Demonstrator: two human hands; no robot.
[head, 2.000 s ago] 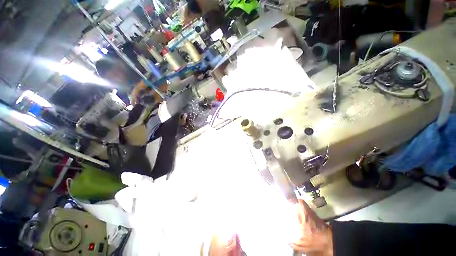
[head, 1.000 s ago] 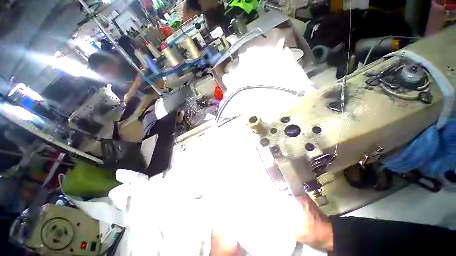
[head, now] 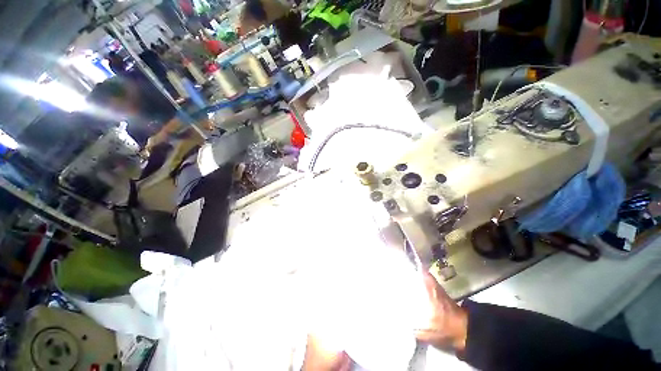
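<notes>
White fabric [head: 254, 304] lies in an overexposed heap left of and below the sewing machine head [head: 464, 174]. My right hand [head: 442, 315] is at the fabric's right side, just below the needle area; glare hides its fingertips and what they hold. My left hand [head: 325, 355] shows only in part at the bottom edge, against the fabric, and its fingers are washed out. A brass-coloured knob [head: 364, 172] stands on the machine head. The needle itself cannot be made out.
A blue cloth bundle [head: 580, 203] hangs under the arm at right. Dark-handled scissors [head: 572, 246] lie beside it, near a tray of small parts [head: 630, 232]. A glaring white mass [head: 366, 109] is behind the machine. A person [head: 119, 98] is at the back left.
The view has shifted, so the machine sits further left and the tray at right has come into view. Both hands remain at the fabric, the right one close to the needle area.
</notes>
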